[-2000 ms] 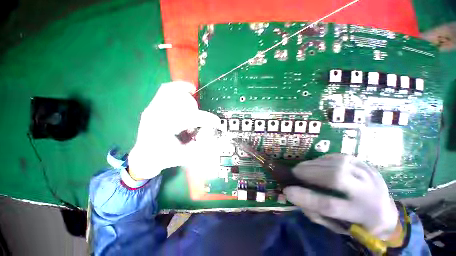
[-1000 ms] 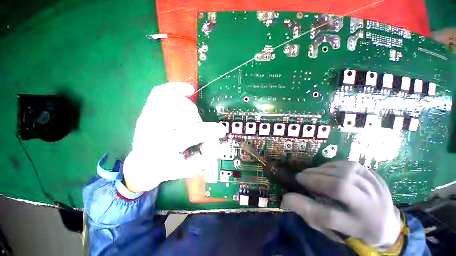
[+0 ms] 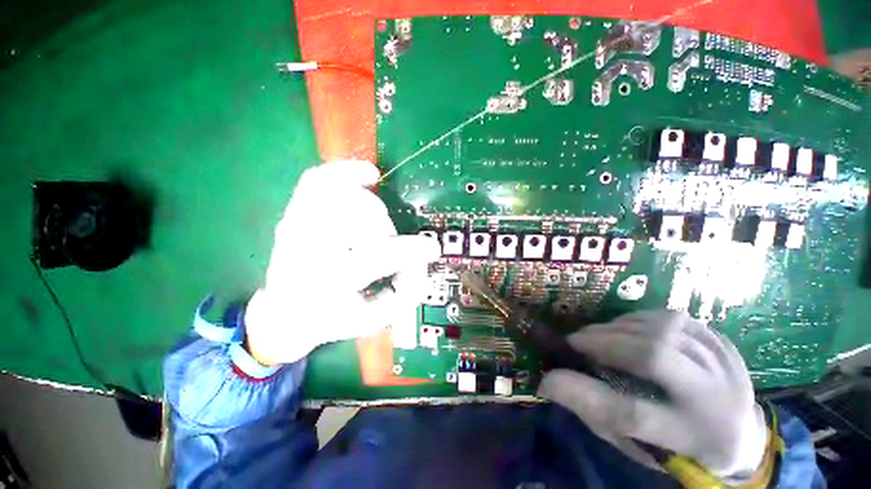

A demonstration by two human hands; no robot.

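Observation:
The large green circuit board [image 3: 544,143] lies on a red mat [image 3: 334,105]. My left hand [image 3: 334,258], in a white glove and overexposed, is over the board's left edge and holds solder wire [image 3: 435,143], which rises to the upper right. My right hand [image 3: 669,382], also gloved, holds a soldering iron [image 3: 544,334] at the board's lower part. Its tip points up-left, just below the left end of a row of black power transistors [image 3: 535,246] with silver tabs. Whether the tip touches the board, I cannot tell.
A black square fan [image 3: 81,224] with a trailing cable sits on the green bench mat [image 3: 201,115] at the far left. A short white-tipped pin [image 3: 302,67] lies at the red mat's left edge. Part of a person's hand or arm [image 3: 853,69] shows at the upper right edge.
The board and fan first shift in view, then stay nearly still. Over the last second my left hand moves slightly right; my right hand stays nearly in place with the iron.

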